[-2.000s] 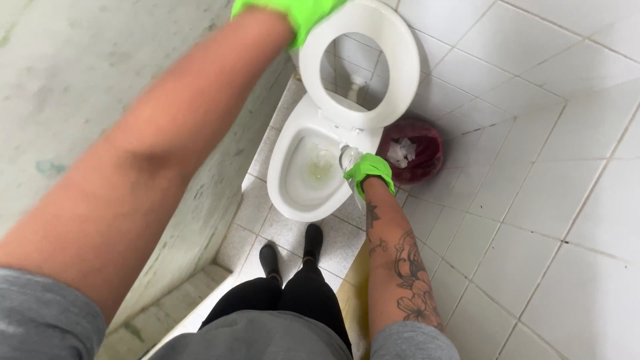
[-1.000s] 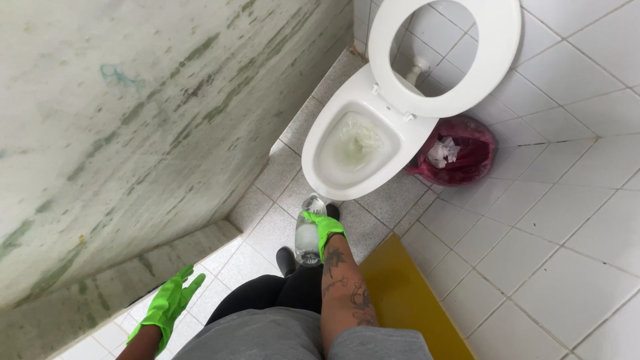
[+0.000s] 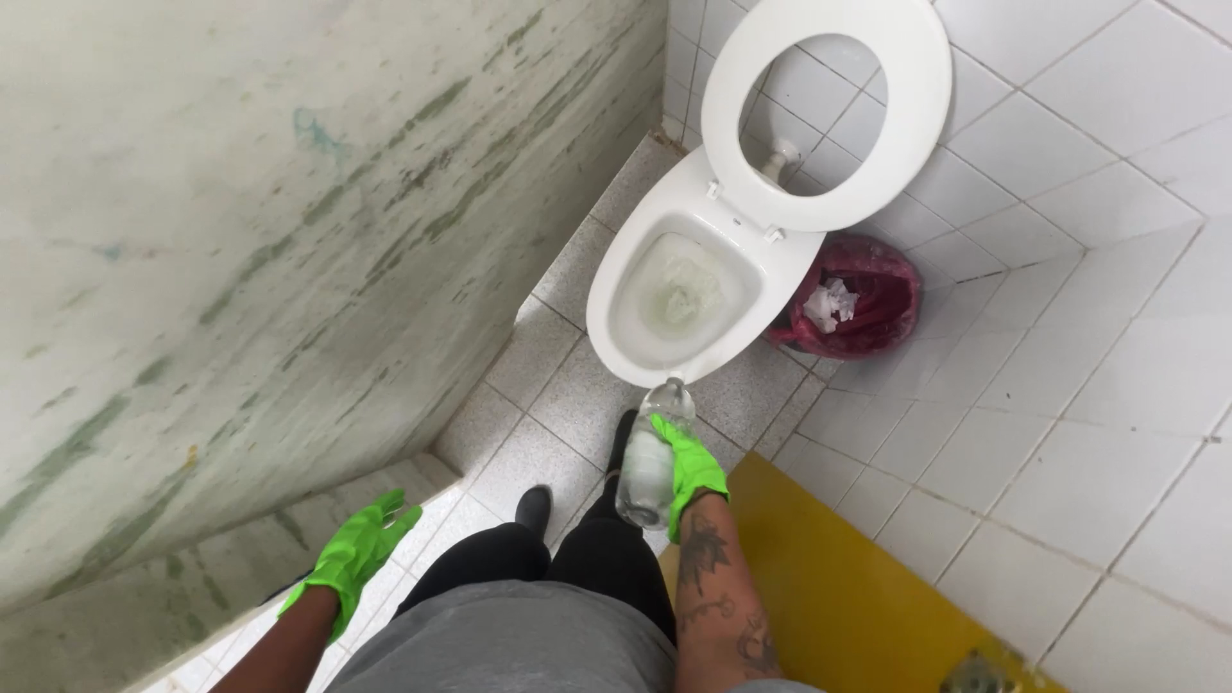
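Both hands wear bright green rubber gloves. My right hand (image 3: 695, 470) is closed around a clear plastic bottle (image 3: 647, 474), whose neck points toward the front rim of the white toilet bowl (image 3: 608, 318). Bubbly, faintly yellow-green water lies in the bowl. The raised white toilet seat (image 3: 919, 106) leans back behind it. At the lower left, beside the stone partition, my left hand (image 3: 361, 544) is held with its fingers partly spread; something small and light shows at the fingertips, too unclear to name.
A waste bin with a dark red liner (image 3: 890, 322) holds crumpled paper right of the toilet. The marble partition (image 3: 289, 241) rises on the left, the white tiled wall (image 3: 1088, 462) on the right. A yellow panel (image 3: 828, 568) stands at the lower right, above the grey tiled floor (image 3: 549, 385).
The raised left arm has come down from near the toilet seat to the lower left. My right hand has drawn back with the bottle from the bowl's side to in front of the bowl.
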